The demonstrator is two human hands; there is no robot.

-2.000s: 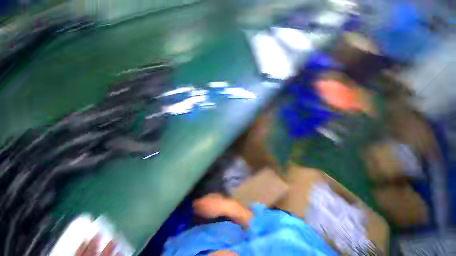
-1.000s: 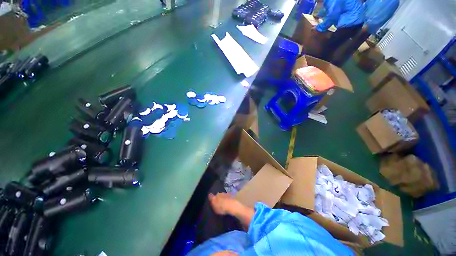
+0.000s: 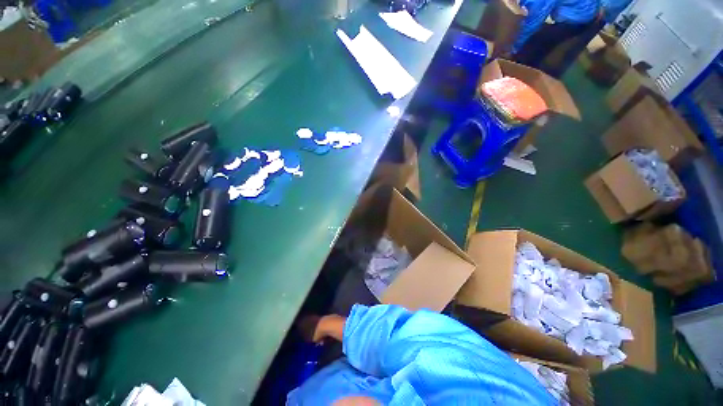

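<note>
Black cylindrical units (image 3: 111,270) lie heaped on the left of the green-topped table (image 3: 262,309), many with a white dot on the side. A loose pile of blue and white round discs (image 3: 258,174) lies right of them. Part of a white sheet stack (image 3: 162,395) shows at the bottom edge. My right hand (image 3: 320,327) is low beside the table's edge, below its blue sleeve, small and partly in shadow; its fingers and any hold are unclear. My left hand is out of the picture.
Open cartons (image 3: 485,277) with white packets (image 3: 563,301) stand on the floor right of the table. A blue stool (image 3: 476,143) with an orange-red top stands beyond them. White strips (image 3: 376,63) lie farther up the table. Other people in blue (image 3: 567,12) are at the top right.
My right hand has moved left and slightly down, closer to the table's edge. The white sheets show more at the bottom edge. My left hand, on them two seconds ago, is out of view.
</note>
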